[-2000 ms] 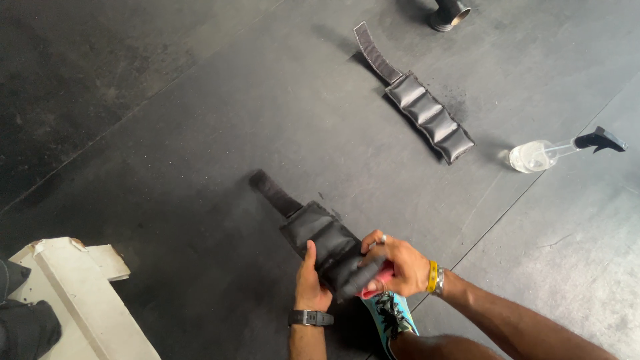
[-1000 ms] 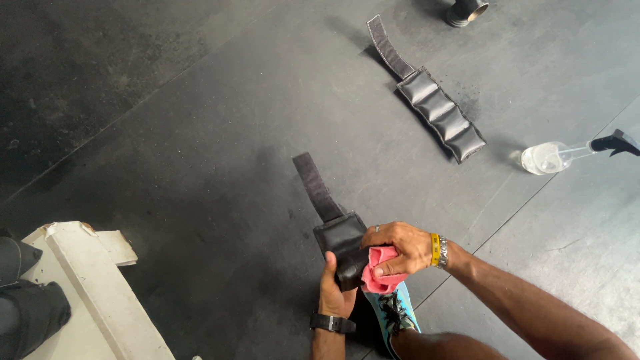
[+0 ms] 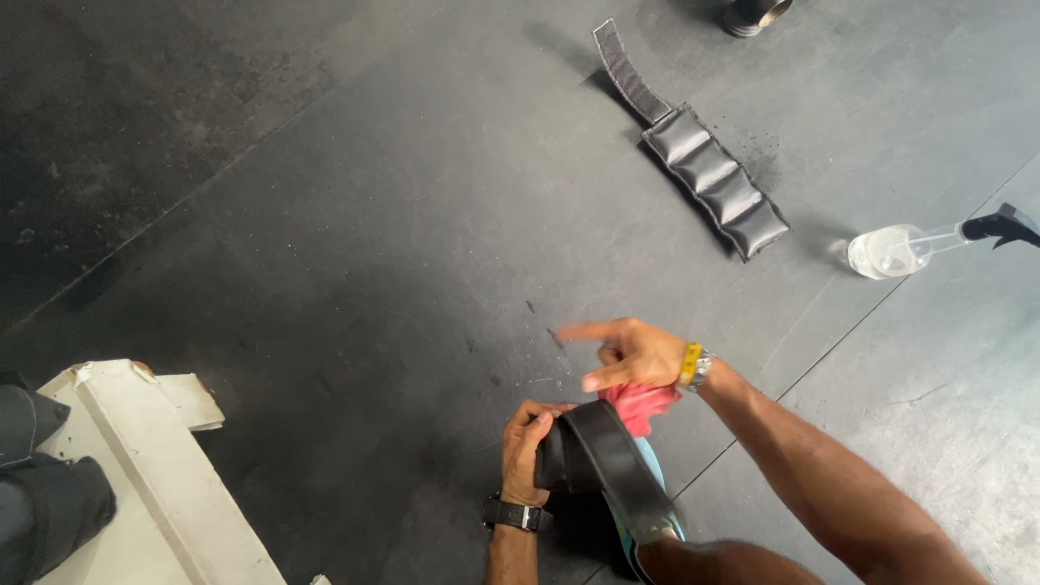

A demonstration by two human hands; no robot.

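Note:
My left hand, with a black watch on its wrist, grips a black padded ankle weight whose strap hangs down over the shoe. My right hand is above and to the right of it, the index finger stretched out to the left and blurred. A pink cloth hangs beneath that palm, seemingly held by the folded fingers. Another black ankle weight with four padded sections lies on the floor, its strap extended to the upper left.
A clear spray bottle with a black trigger stands on the dark floor at right. A black cylindrical object is at the top edge. At lower left, a white worn box or bench bears dark fabric items. A turquoise shoe is below my hands.
The ankle weight in my left hand has been turned, so its strap now points down instead of up. My right hand has come away from its surface, with the pink cloth.

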